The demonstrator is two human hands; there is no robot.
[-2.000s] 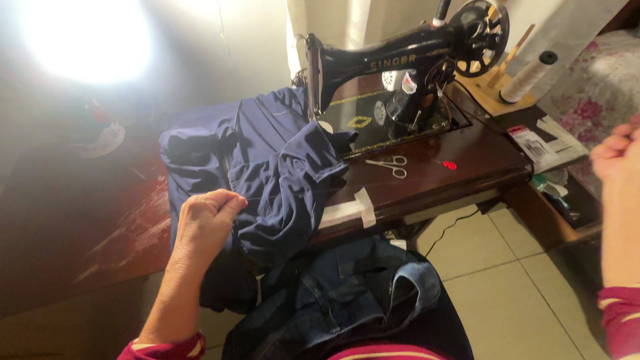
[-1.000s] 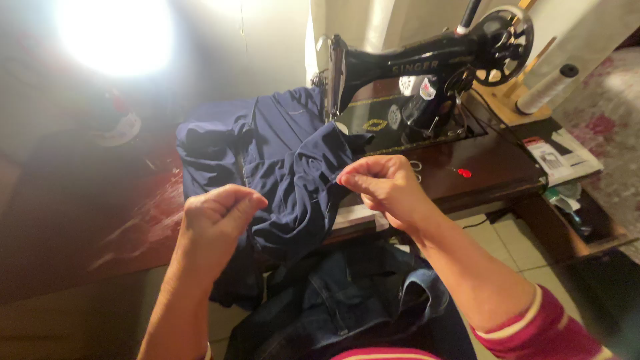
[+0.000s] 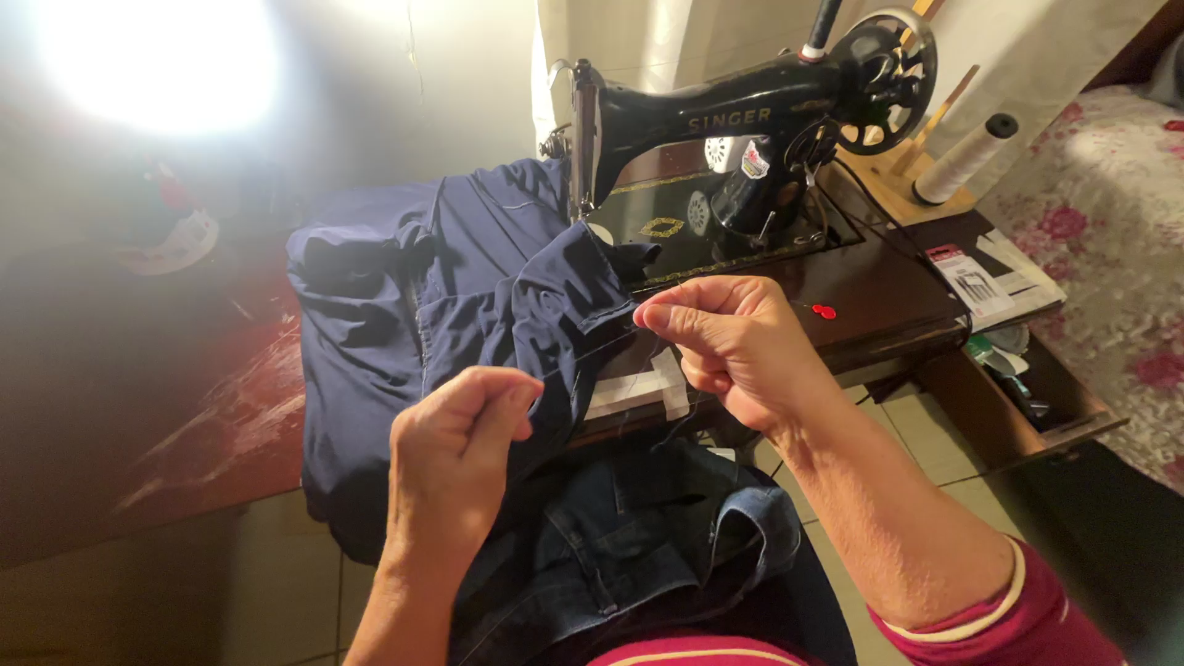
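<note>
A navy blue garment point(image 3: 370, 314) lies bunched on the sewing table, its far edge against the needle end of a black Singer sewing machine point(image 3: 721, 106). Over its near part is my left hand point(image 3: 467, 444), thumb and forefinger pinched together. My right hand point(image 3: 731, 342) also pinches, its fingertips beside the garment's right edge. A fine thread seems to run near my right fingers, but what either pinch holds is too thin to tell. Dark blue jeans point(image 3: 629, 546) rest on my lap. A red needle threader point(image 3: 823, 312) lies on the table to the right of my right hand.
A cone of white thread point(image 3: 967, 159) stands on a wooden holder point(image 3: 911, 176) behind the table's right end. A packet point(image 3: 969, 279) lies near an open drawer point(image 3: 1064, 407) with small items. A bright lamp point(image 3: 157, 55) glows at upper left. White tape point(image 3: 638, 388) marks the table's front edge.
My right hand has come in from the far right to the garment's right edge. The scissors seen on the table two seconds ago are now out of sight where my right hand is.
</note>
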